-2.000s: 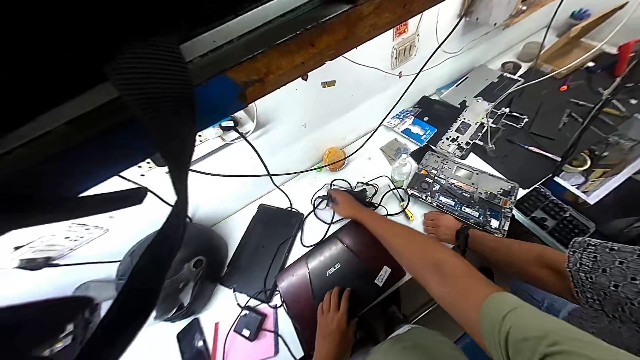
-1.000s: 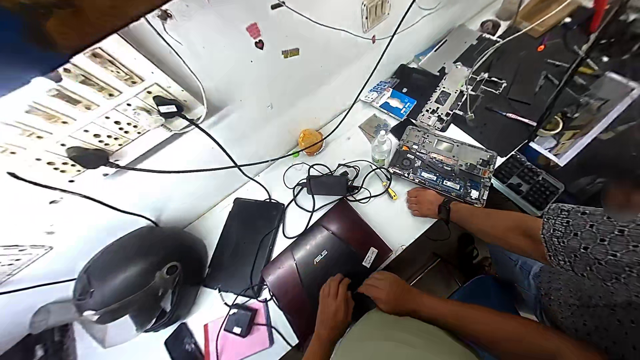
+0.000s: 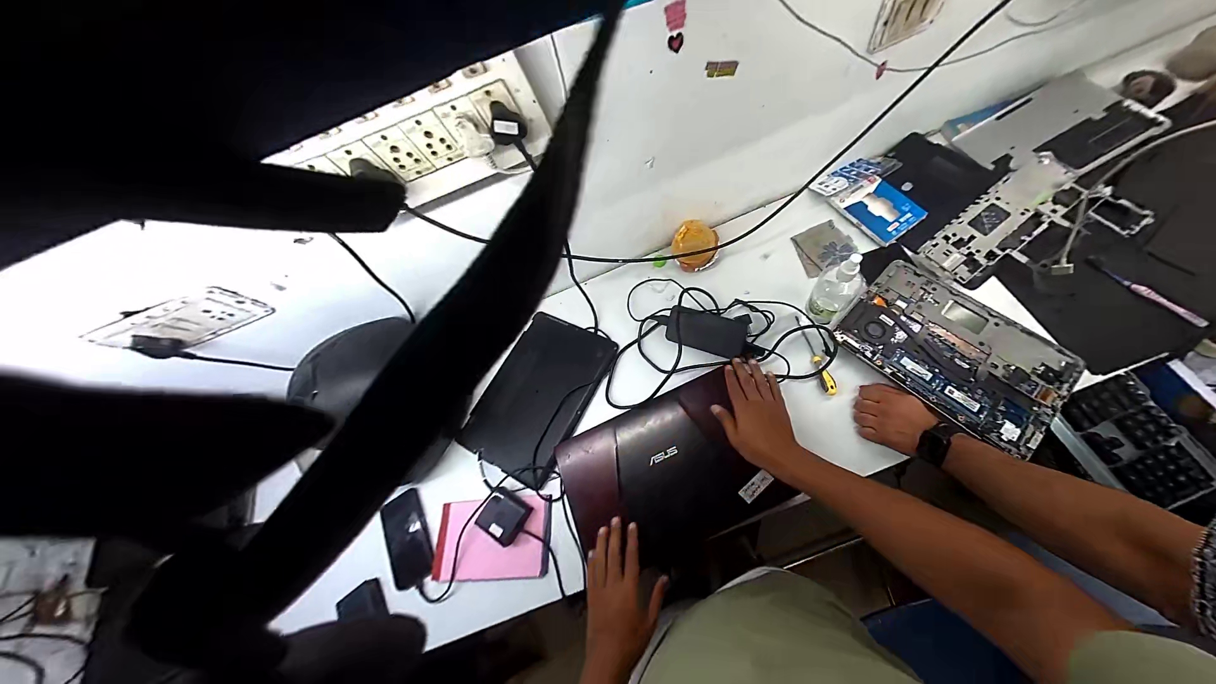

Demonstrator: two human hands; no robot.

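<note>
A closed Asus laptop (image 3: 665, 475) with a dark red and black lid lies at the table's front edge. My left hand (image 3: 619, 589) rests flat at its lower left corner, fingers apart. On the upper right part of the lid lies my right hand (image 3: 760, 418), palm down. Just behind the laptop is a black power adapter (image 3: 708, 331) amid loops of black cable. A black flat device (image 3: 541, 399) lies to the left, and a small square adapter (image 3: 503, 516) sits on a pink notebook (image 3: 518, 551).
Another person's hand (image 3: 893, 418) rests on the table at right, beside an opened laptop base (image 3: 959, 351). A clear bottle (image 3: 836, 290) and a yellow-handled screwdriver (image 3: 825, 376) are near it. A phone (image 3: 407, 539) lies at left; dark straps block much of the left view.
My right hand was at the cables, then came to the laptop's front edge beside my left hand. Now my hands are spread apart, the right one further back on the lid.
</note>
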